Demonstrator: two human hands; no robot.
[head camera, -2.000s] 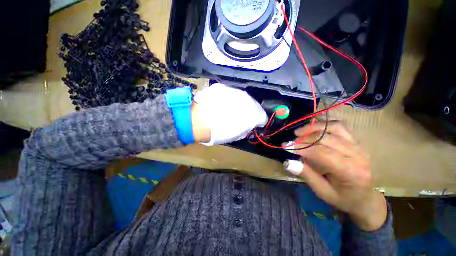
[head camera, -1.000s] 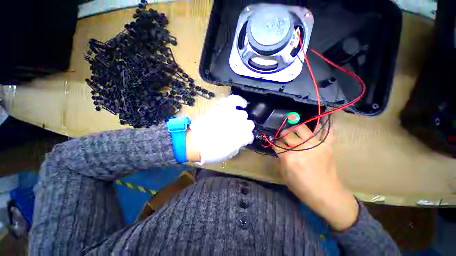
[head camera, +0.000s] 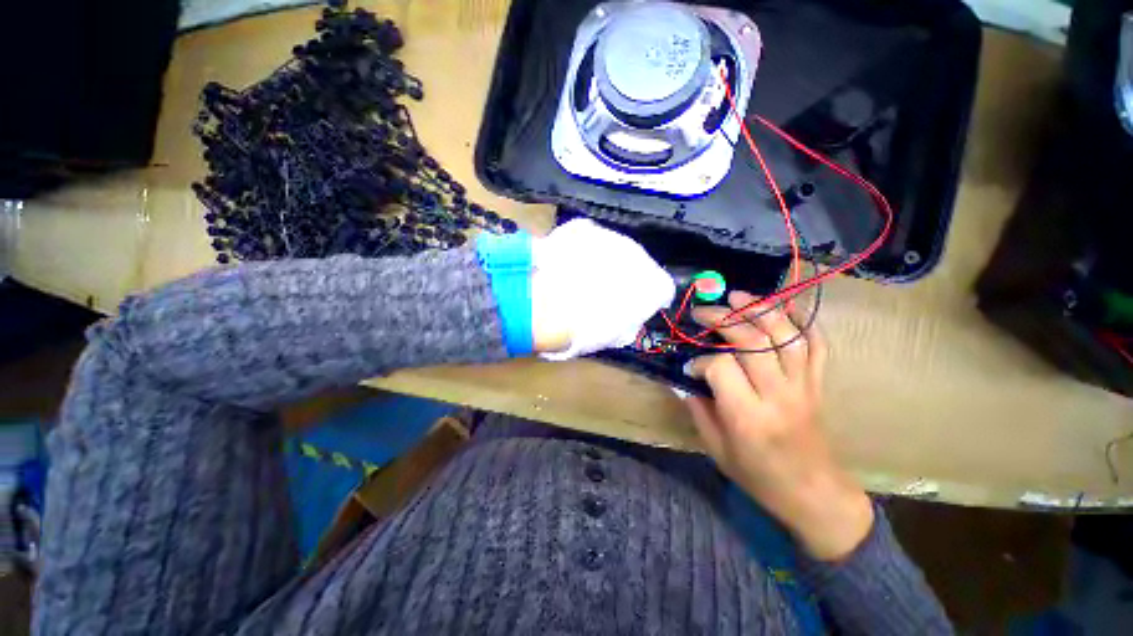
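The larger black housing half (head camera: 870, 186) lies open on the bench and holds the speaker driver (head camera: 652, 106). The smaller housing half (head camera: 665, 370) lies nearer me, mostly hidden under my hands. A green round component (head camera: 709, 286) with an orange-red centre shows inside it. Red lead wires (head camera: 885, 230) loop from the driver to the smaller half. My gloved left hand (head camera: 603, 288) is over the left part of the smaller half, its fingertips hidden. My bare right hand (head camera: 764, 404) holds the right part, its fingers over the rim beside the wires.
A big pile of black button strips (head camera: 323, 149) lies on the tan bench (head camera: 957, 410) at left. A large black mass (head camera: 75, 99) stands at far left. Dark housings (head camera: 1056, 224) stand at far right. The bench's front edge (head camera: 919, 487) runs before my body.
Since one second ago, my left hand has moved right, over the smaller half, and its fingertips have gone from sight. My right hand's fingers now show above the rim. The view has shifted slightly.
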